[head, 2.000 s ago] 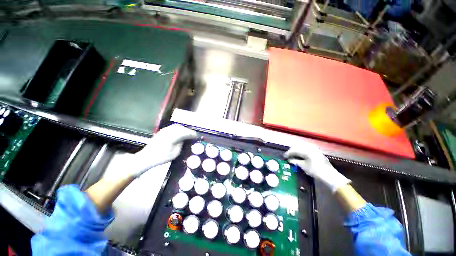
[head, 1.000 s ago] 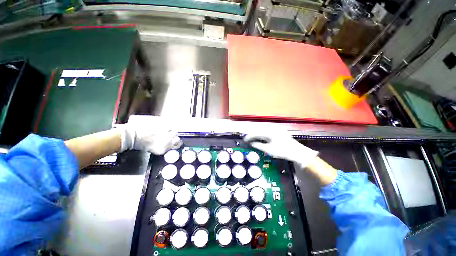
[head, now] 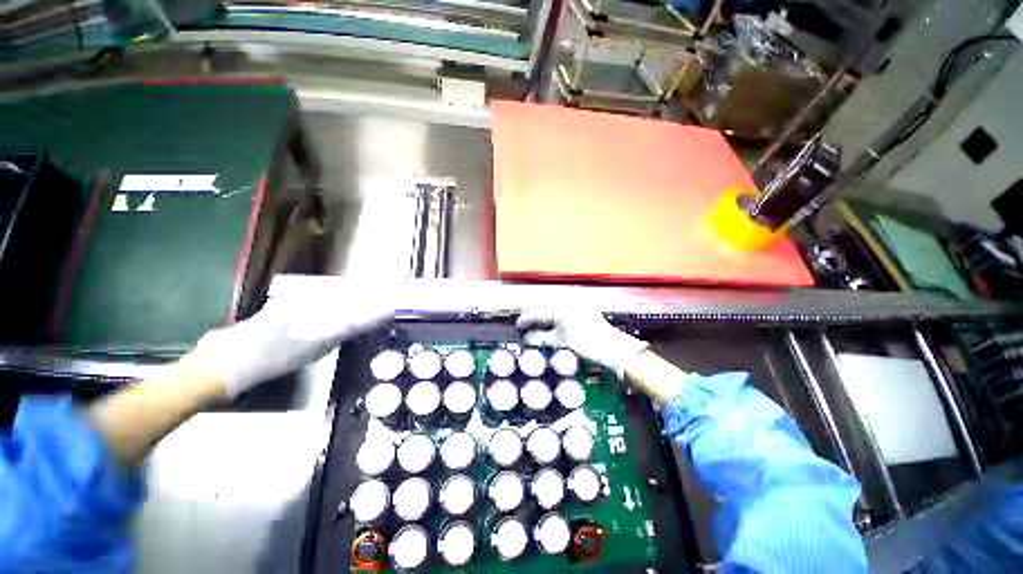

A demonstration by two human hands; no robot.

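Observation:
A green circuit board (head: 615, 493) with rows of round white-topped capacitors and two copper rings lies in a black square carrier frame (head: 332, 493) on the conveyor, its near edge cut off by the picture. My left hand (head: 280, 336), in a white glove, reaches over the frame's far left corner, fingers stretched along the rail; whether they touch the frame is unclear. My right hand (head: 578, 336), gloved, has its fingers curled at the frame's far edge, right of the middle. The fingertips are partly hidden, so its hold is unclear.
A conveyor rail (head: 729, 305) runs behind the frame. A red sheet (head: 617, 191) with a yellow-orange ring (head: 740, 221) lies beyond it. A green mat (head: 168, 264) and a black box (head: 34, 224) are at left. Roller bars (head: 836, 420) are at right. A blue sleeve shows at the lower right edge.
The view has swung right since two seconds ago. The right hand has moved from the frame's far right corner toward the middle of its far edge. The left hand has stretched out flatter.

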